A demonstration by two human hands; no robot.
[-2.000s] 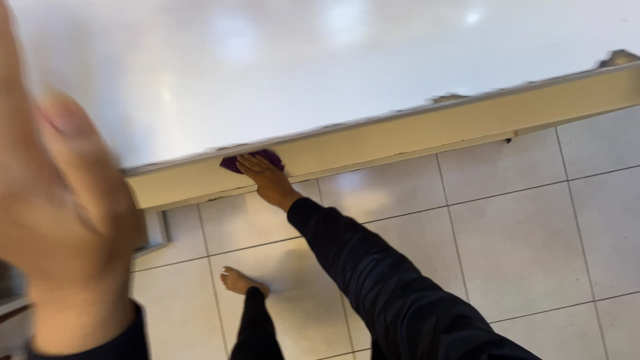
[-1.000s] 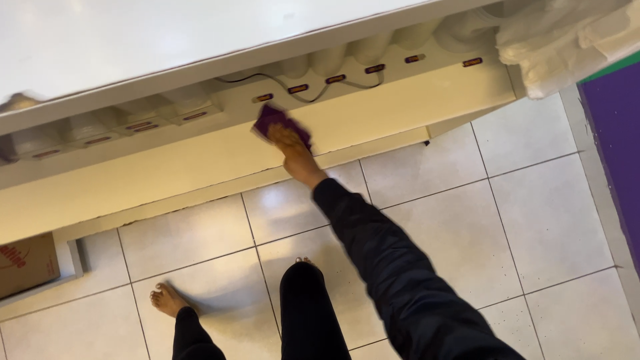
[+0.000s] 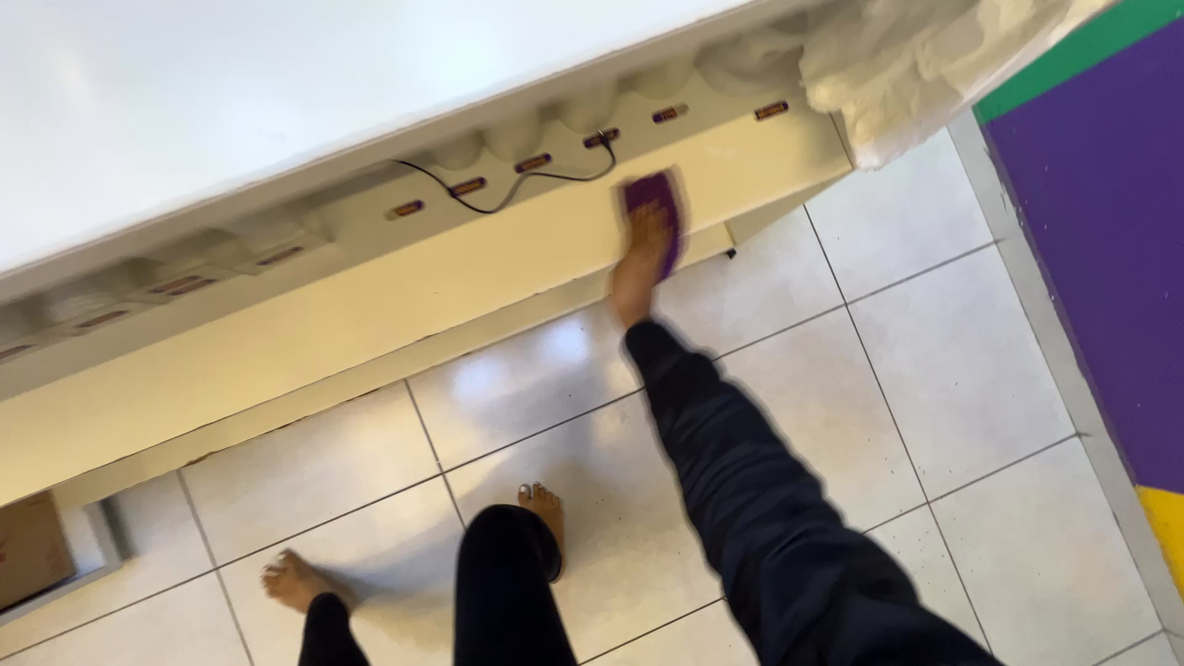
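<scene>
My right hand (image 3: 645,264), in a dark sleeve, presses a purple cloth (image 3: 659,199) against the cream shelf (image 3: 518,264) below the white counter top (image 3: 324,83). Blur hides the exact hold of the fingers. The cloth lies under the palm and fingers, toward the right part of the shelf. Just left of it, a thin black cable (image 3: 504,199) loops down over a row of small labels (image 3: 467,187). My left hand is out of view.
A crumpled translucent plastic bag (image 3: 911,69) hangs at the counter's right end. A cardboard box (image 3: 32,550) is at lower left. My bare feet (image 3: 546,518) stand on the tiled floor (image 3: 786,407). A purple wall panel (image 3: 1101,240) rises at right.
My right hand and the purple cloth have moved right along the unit, past the cable. My left hand, at the left edge two seconds ago, has left the view. The view has shifted right.
</scene>
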